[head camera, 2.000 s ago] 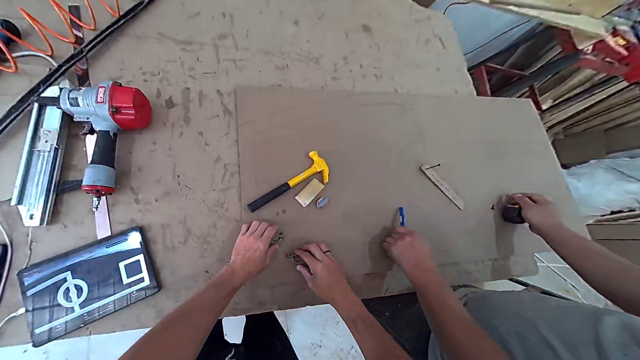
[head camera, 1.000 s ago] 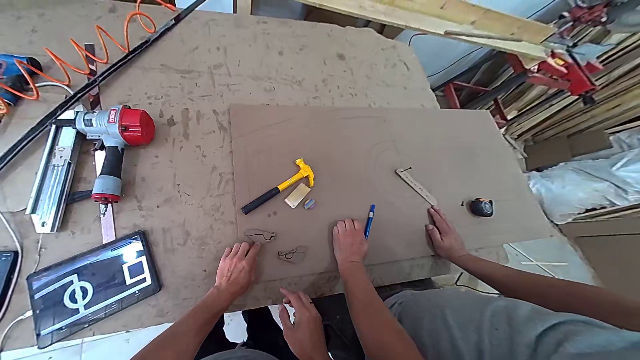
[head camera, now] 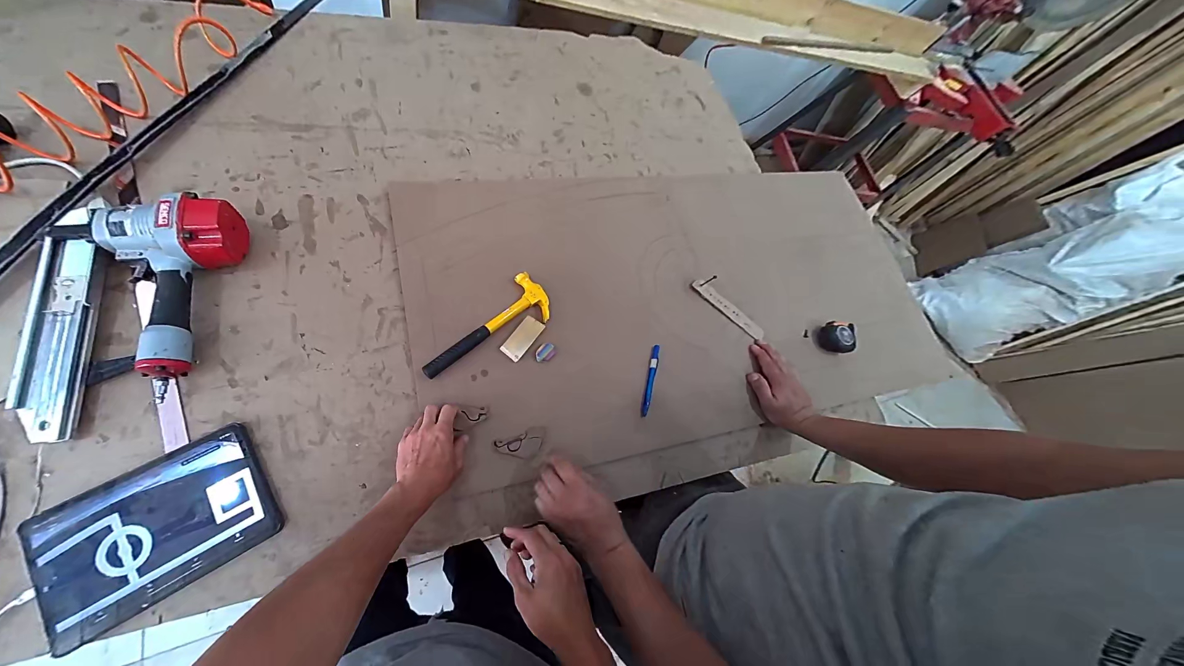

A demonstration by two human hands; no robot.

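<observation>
My left hand (head camera: 432,453) rests on the brown board with its fingertips beside a small piece with a dark curved outline (head camera: 472,414). A second such piece (head camera: 520,444) lies to its right. At the table's near edge is my right hand (head camera: 548,578), fingers curled; whether anything is in it cannot be told. Beyond both hands lie a yellow claw hammer with a black grip (head camera: 490,324), a small wooden block (head camera: 523,339) and a small greyish lump (head camera: 545,352). A blue pen (head camera: 650,381) lies farther right, touched by no hand.
A co-worker's hand (head camera: 578,507) is just above my right hand. The co-worker's other hand (head camera: 779,387) touches a wooden strip (head camera: 728,310) near a tape measure (head camera: 836,337). On the left are a pneumatic nailer (head camera: 166,268), a tablet (head camera: 153,536) and a coiled orange hose (head camera: 139,79).
My right hand has drawn back from the small pieces to the table edge. The co-worker has let go of the pen and tape measure; one hand moved toward me, the other to the wooden strip.
</observation>
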